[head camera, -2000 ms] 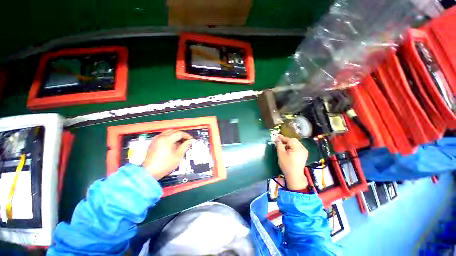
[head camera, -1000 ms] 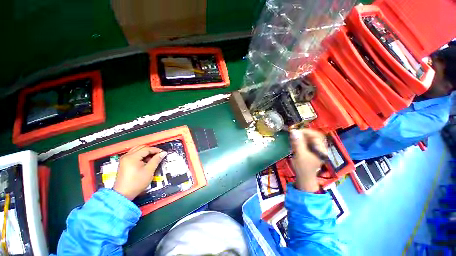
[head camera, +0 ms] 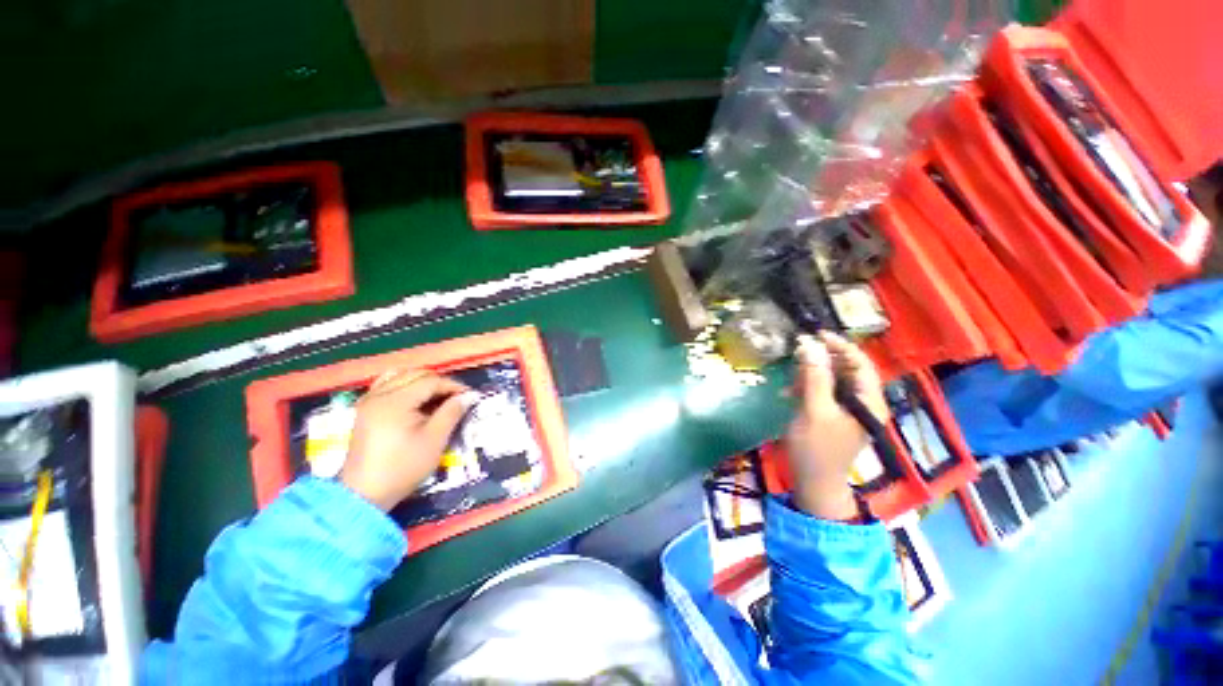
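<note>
An opened tablet unit point(head camera: 516, 436) lies in a red-orange foam tray point(head camera: 553, 416) on the green bench. My left hand point(head camera: 402, 436) is over the tablet, thumb and fingertips pinched together; whether a tiny part is between them is too small to tell. My right hand point(head camera: 829, 416) is raised right of the bench, closed around a dark pen-like soldering iron point(head camera: 858, 409), slightly blurred. The iron's front end points up toward the dark stand point(head camera: 805, 288). A round tin point(head camera: 754, 332) and pale yellow bits point(head camera: 718, 382) lie left of my right hand.
Stacked red trays point(head camera: 993, 228) stand at the right, beside a hanging clear plastic bag point(head camera: 818, 121). Two red trays with tablets point(head camera: 342, 248) point(head camera: 657, 201) lie at the back. A white tray point(head camera: 118, 509) is at left. Another person's blue sleeve point(head camera: 1100, 382) shows at right.
My right hand has moved from the pale bits to the stand and now holds the soldering iron. My left hand stays over the tablet. The camera view has shifted.
</note>
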